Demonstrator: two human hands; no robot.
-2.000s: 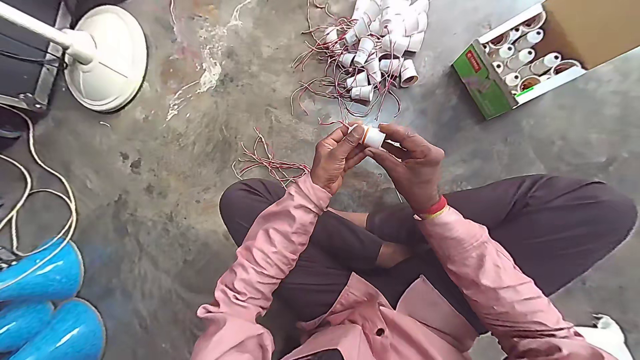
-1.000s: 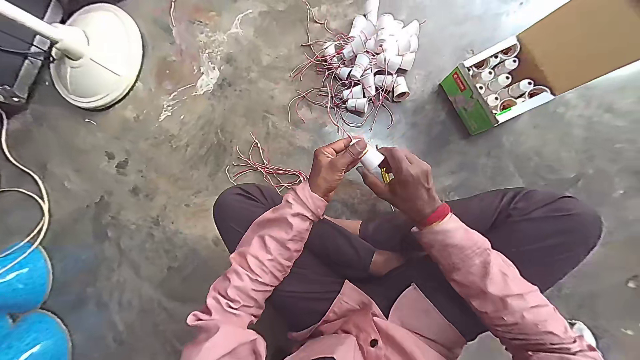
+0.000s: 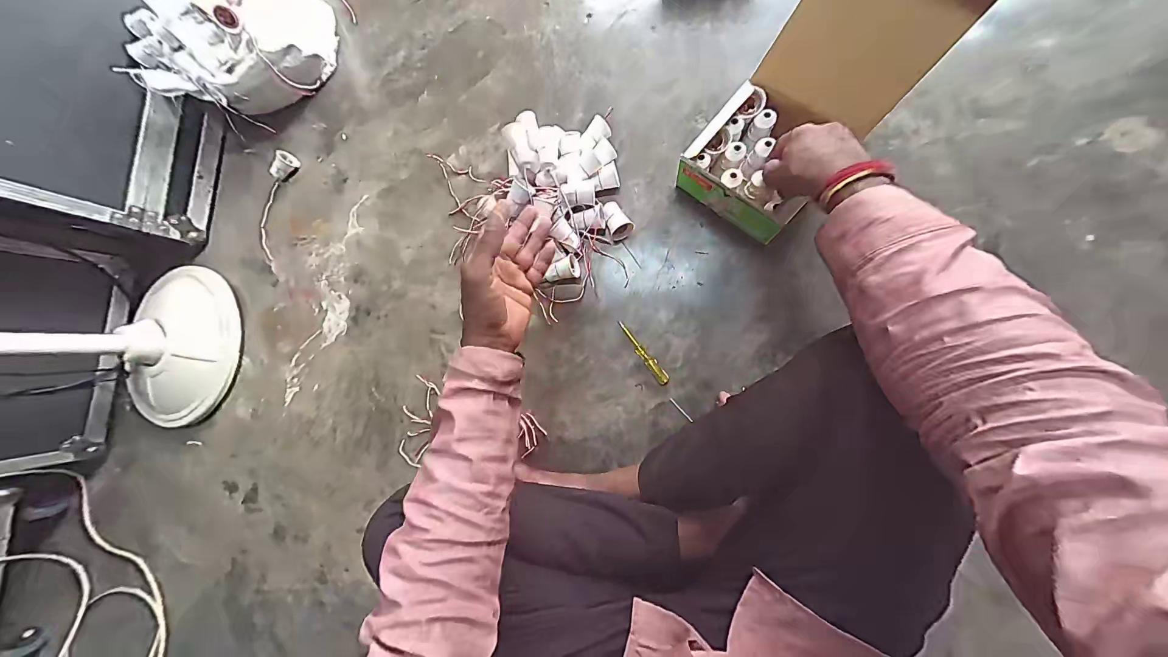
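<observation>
My left hand [image 3: 508, 269], palm up with fingers spread, is at the near edge of a pile of white bulb holders [image 3: 577, 187] with red and white wires. Whether it touches one is unclear. My right hand [image 3: 812, 162] reaches into an open green cardboard box [image 3: 725, 205] that holds several white cylindrical pieces [image 3: 733, 180]. Its fingertips are partly hidden, so a grasp cannot be made out. A yellow-handled screwdriver [image 3: 646, 356] lies on the floor between pile and knee. Loose wires [image 3: 420, 424] lie beside and partly behind my left forearm.
At left are a white round stand base [image 3: 187, 347], black cases with metal edges [image 3: 173, 164] and a cable [image 3: 119, 547]. One wired holder [image 3: 284, 165] lies apart on the floor. A white bag [image 3: 283, 46] is at the upper left. My crossed legs are below.
My hands have parted: the left has moved up to the pile, the right to the box. The white piece held between them earlier has left their joint hold. The screwdriver now lies on the floor.
</observation>
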